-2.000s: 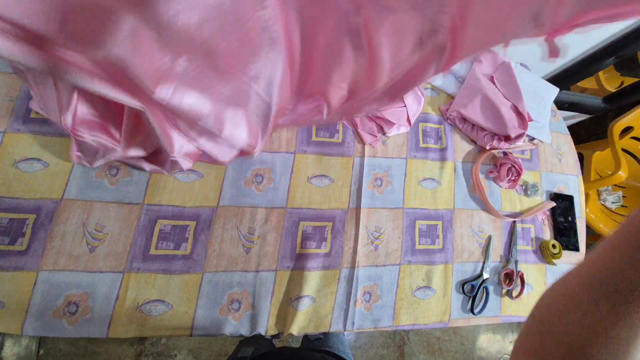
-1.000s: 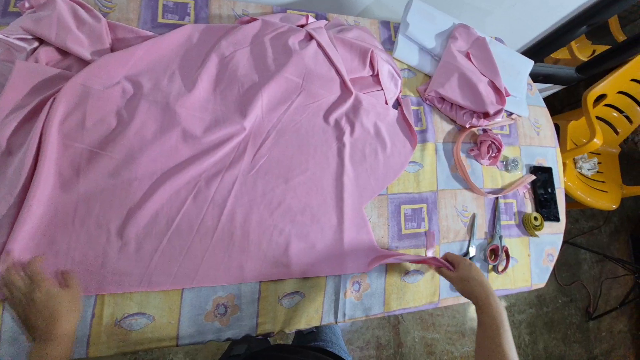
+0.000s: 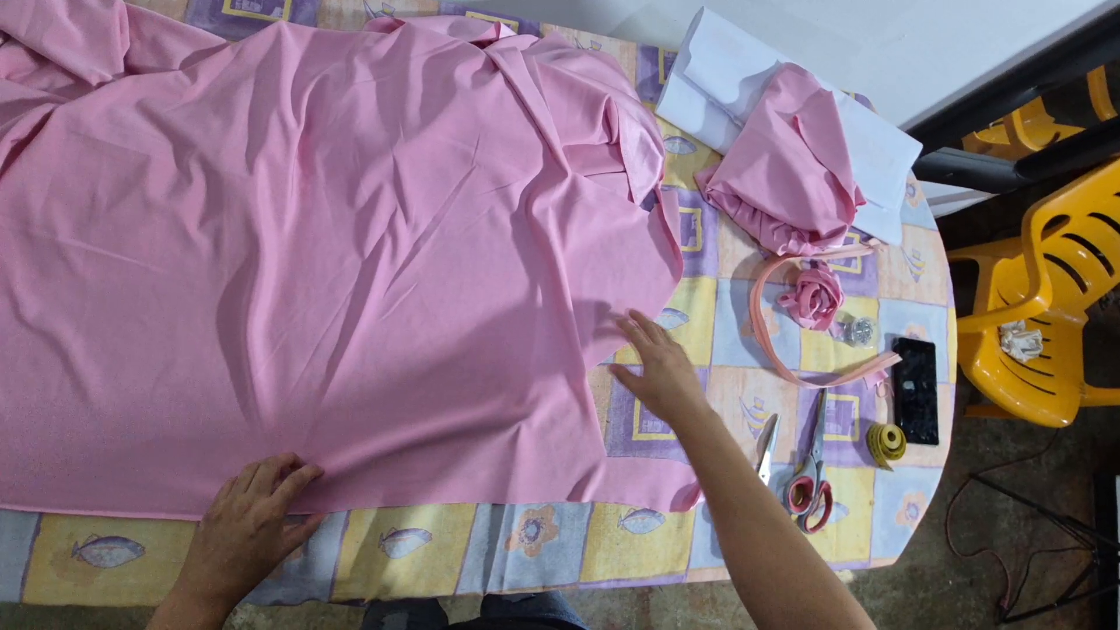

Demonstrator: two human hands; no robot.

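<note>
A large piece of pink fabric (image 3: 394,289) lies spread with soft folds over a table with a patterned tablecloth (image 3: 437,542). My left hand (image 3: 254,507) rests on the fabric's near edge, fingers slightly bent; whether it pinches the cloth is hard to tell. At the fabric's right edge is my right hand (image 3: 661,372), fingers apart, fingertips at the cloth. Below that hand a narrow strip of the fabric (image 3: 647,481) reaches right, its end partly behind my right forearm. Red-handled scissors (image 3: 814,490) lie right of the forearm, beside a second blade (image 3: 768,451) whose handles the arm hides.
At the right lie gathered pink fabric (image 3: 787,166) on white folded material (image 3: 726,70), a zipper tape (image 3: 766,324), a coiled pink strip (image 3: 815,297), a small clear container (image 3: 859,331), a tape measure (image 3: 886,444) and a phone (image 3: 915,394). A yellow plastic chair (image 3: 1041,306) stands beyond.
The pink fabric, raised two seconds ago, now lies on the table. My right hand has let go of the narrow strip and moved up the fabric's right edge. My left hand has moved right along the near edge.
</note>
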